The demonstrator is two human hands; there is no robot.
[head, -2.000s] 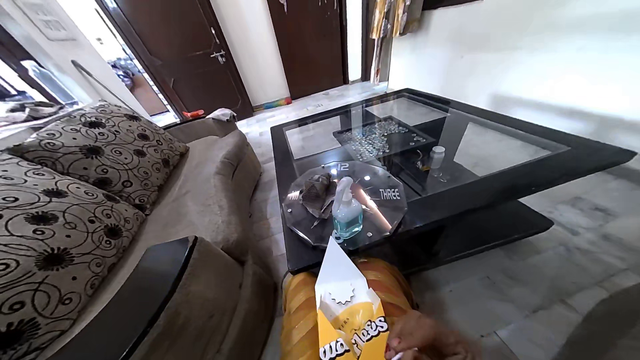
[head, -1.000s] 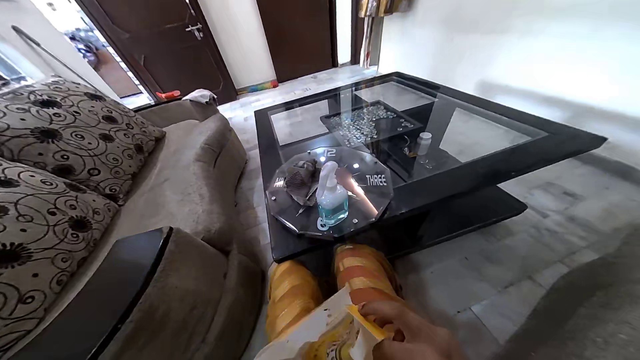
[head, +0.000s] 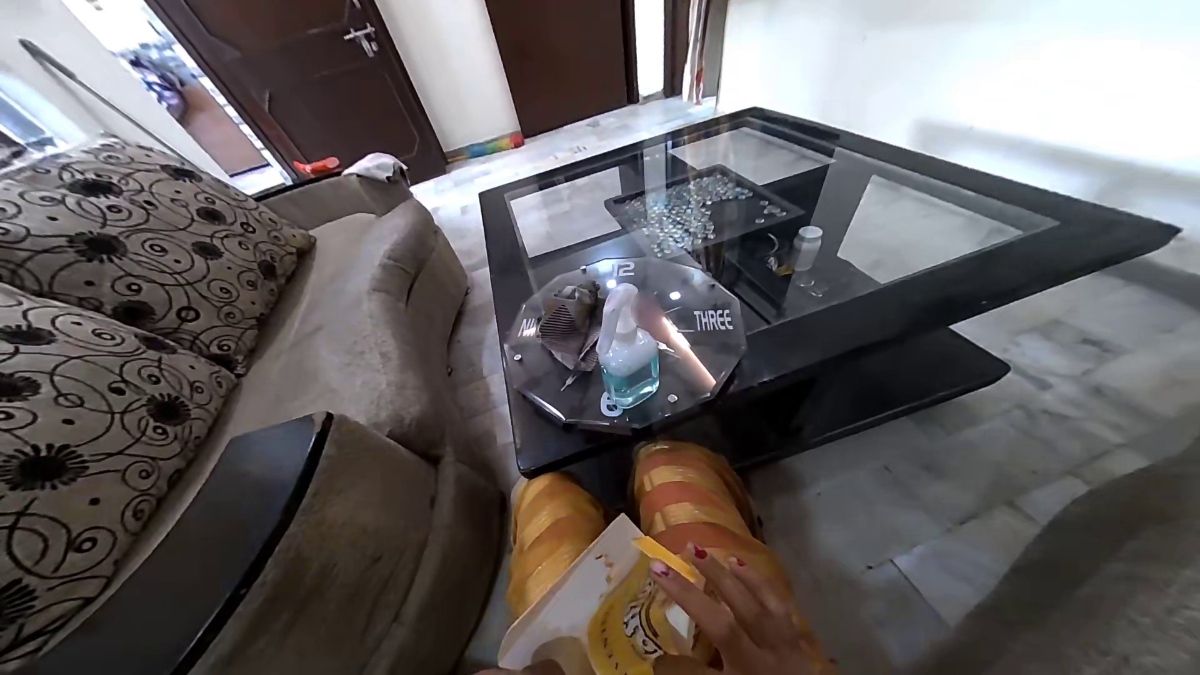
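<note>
A yellow and white printed cardboard carton (head: 586,600) lies tilted over my lap at the bottom of the view. The fingers of my right hand (head: 741,609) rest on its yellow flap, with the thumb side low on the carton. Only a sliver of my left hand (head: 525,667) shows at the bottom edge, beside the carton's lower end; its grip is hidden. Beyond my knees, a clear spray bottle with blue-green liquid (head: 630,366) stands on a round-edged glass clock (head: 698,375). A crumpled dark striped cloth (head: 567,328) lies to its left on the clock.
The clock lies on a black glass-topped coffee table (head: 937,323). Under the glass are a tray of glass pebbles (head: 689,211) and a small white-capped bottle (head: 807,248). A brown sofa (head: 375,337) with patterned cushions (head: 103,244) stands at the left.
The carton stood upright with a white flap raised two seconds ago; it is now tilted over. My right hand has moved from its lower side onto its yellow flap.
</note>
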